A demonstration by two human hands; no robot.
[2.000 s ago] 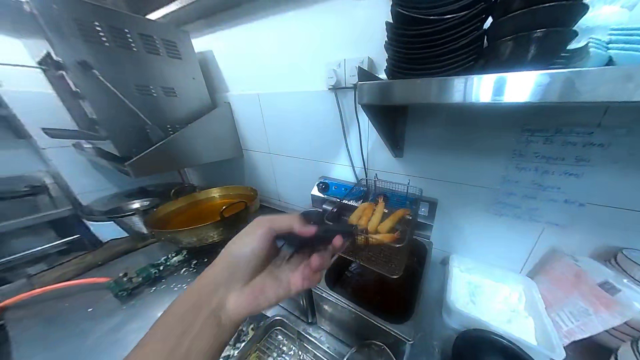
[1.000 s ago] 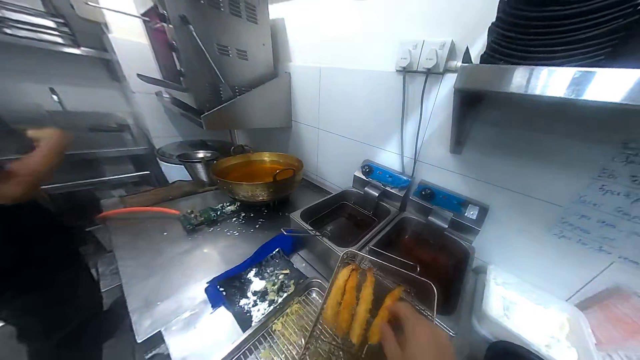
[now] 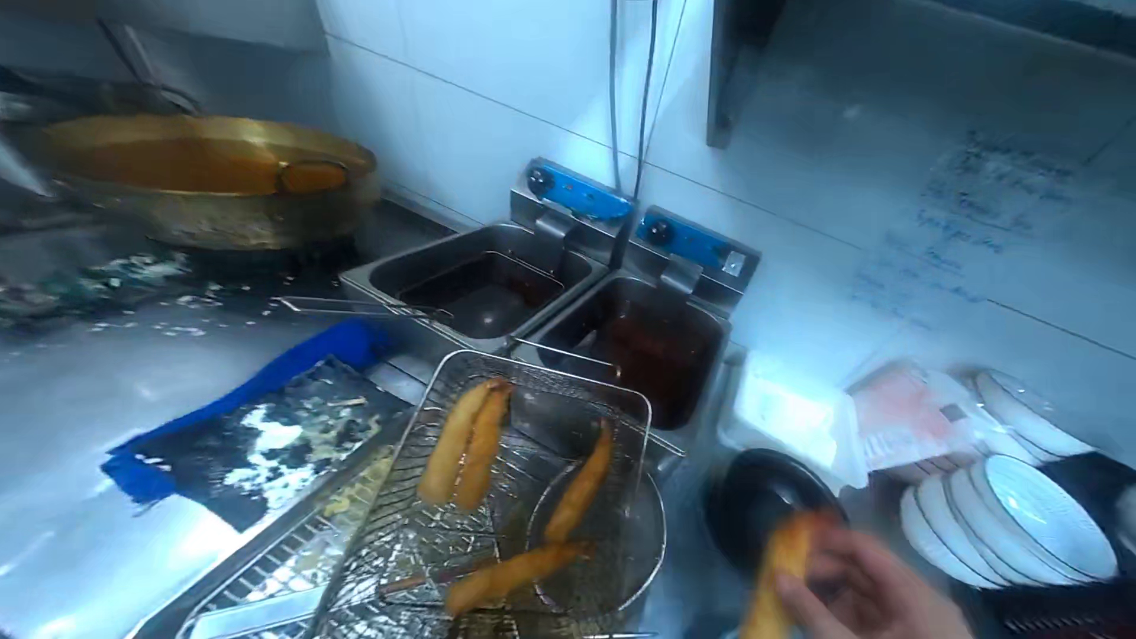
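My right hand (image 3: 865,581), blurred at the lower right, pinches one battered fried prawn (image 3: 779,577) just below a black bowl (image 3: 772,497). To its left, a wire fryer basket (image 3: 426,550) rests over a draining rack, with several fried pieces in it: two side by side (image 3: 470,444) at the left, one (image 3: 581,493) slanting at the right and one (image 3: 515,577) lower down. A round strainer (image 3: 652,568) shows under the basket. Behind stand two fryer tanks of dark oil, left (image 3: 479,293) and right (image 3: 657,355). My left hand is out of frame.
A brass pan of orange oil (image 3: 204,222) stands at the back left. A blue cloth (image 3: 346,346) and a crumb-covered dark sheet (image 3: 284,435) lie on the steel counter. At right are a white plastic tub (image 3: 790,408), a printed plastic pack (image 3: 914,417) and stacked white bowls (image 3: 1038,515).
The right hand was at the fried pieces in the basket; now it is to the basket's right, holding one. Two seconds ago a hand held the basket raised over the fryer. The view has moved closer.
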